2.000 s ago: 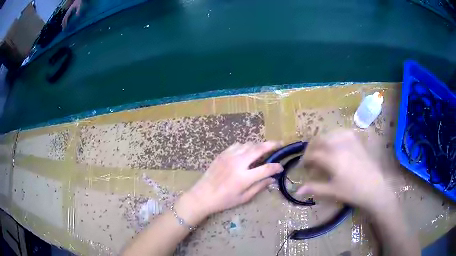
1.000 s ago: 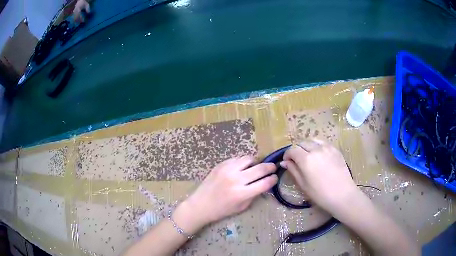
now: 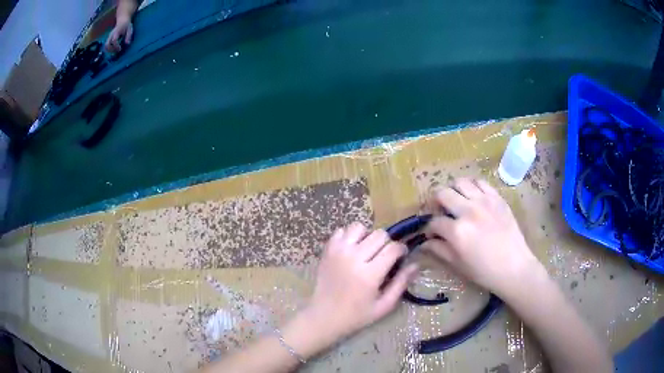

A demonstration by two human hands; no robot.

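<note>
The black padded headband (image 3: 462, 336) lies on the cardboard mat in front of me, its arc opening to the left; my hands and right wrist cover parts of it. The thinner black inner band (image 3: 426, 299) curves inside the arc, its lower end showing. My left hand (image 3: 362, 273) grips the headband and inner band near their upper left part. My right hand (image 3: 473, 232) pinches at the upper part of the headband with its fingertips; what exactly it holds is partly hidden. The white glue bottle (image 3: 518, 158) with its orange tip stands beyond my right hand.
A blue tray (image 3: 574, 193) of tangled black curved parts stands at the right. The green belt (image 3: 291, 95) runs behind the mat, with black headbands (image 3: 100, 119) on it at the left. Another person's hand (image 3: 120, 35) is at the upper left, by a black heap.
My left hand has turned and moved slightly over the inner band. My right hand has lifted slightly, fingers more spread. The headbands on the belt have shifted slightly right in view.
</note>
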